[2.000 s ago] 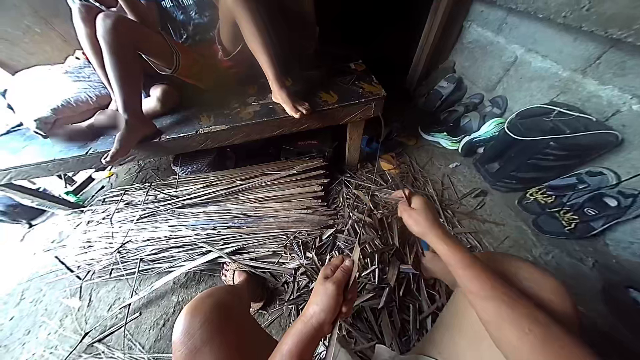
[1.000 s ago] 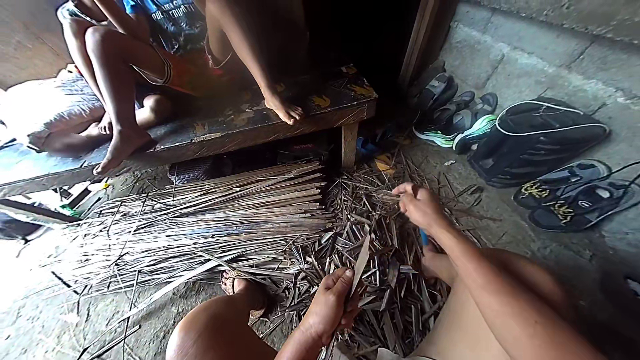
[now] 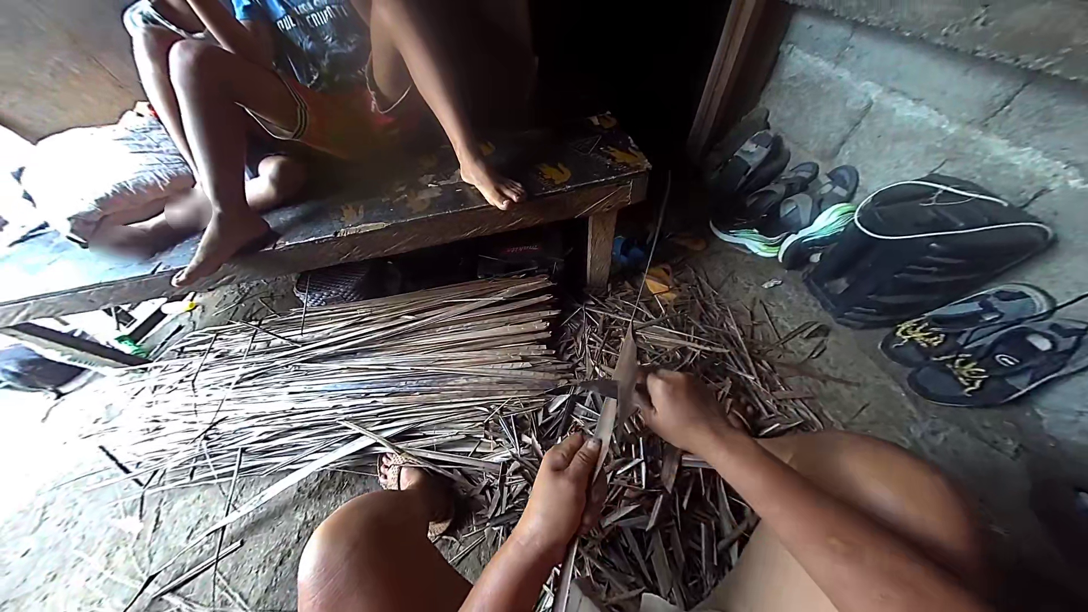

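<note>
My left hand point(image 3: 565, 489) is closed around a long pale strip of dried leaf point(image 3: 607, 416), which points away from me, its tip above the hand. My right hand point(image 3: 680, 410) grips a knife, whose dark blade point(image 3: 597, 388) lies across the strip a little beyond my left hand. The knife's handle is hidden in my fist. Below both hands spreads a heap of short brown scraps point(image 3: 654, 518). To the left lies a broad bundle of long thin dried strips point(image 3: 340, 382) on the ground.
People sit on a wooden bench point(image 3: 408, 221) beyond the bundle, one bare foot point(image 3: 493, 183) near its edge. Several shoes point(image 3: 786, 200) and a black bag point(image 3: 926, 246) rest by the block wall point(image 3: 918, 110) at right. Sandals point(image 3: 990, 348) lie nearer. My knees flank the scraps.
My right hand has come in toward my left, bringing the blade against the strip; a second ago the hands were farther apart. The strip now points farther up and away.
</note>
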